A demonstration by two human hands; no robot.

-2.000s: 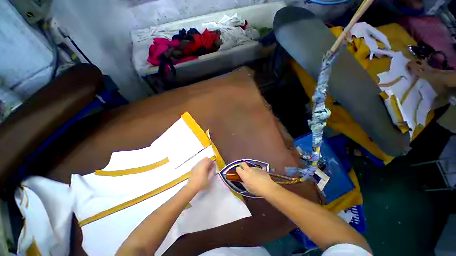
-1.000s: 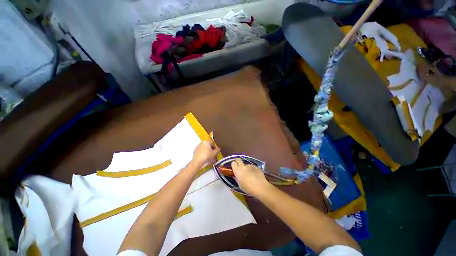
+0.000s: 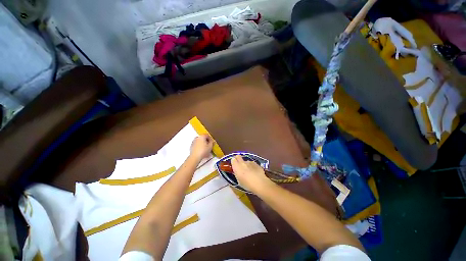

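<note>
The white garment panel (image 3: 127,196) lies wrong side up on the brown table, with mustard strips across it and a folded mustard band (image 3: 196,125) along its right end. My left hand (image 3: 202,147) pinches the edge at this band. My right hand (image 3: 246,173) holds the steam iron (image 3: 225,167) by its red-brown handle. The iron stands on the band just below my left hand, its pointed end to the left. The part of the band under the iron is hidden.
Crumpled panels (image 3: 51,216) lie at left. The wrapped hose (image 3: 325,107) hangs to the iron's right. A brown padded form (image 3: 51,107), scrap trough (image 3: 204,63), grey padded board (image 3: 357,76) and blue crate (image 3: 347,168) surround the brown table (image 3: 240,112). A person's hand shows at upper right.
My left hand has moved up and left along the band. The iron in my right hand has moved slightly up and left, uncovering more of the lower band.
</note>
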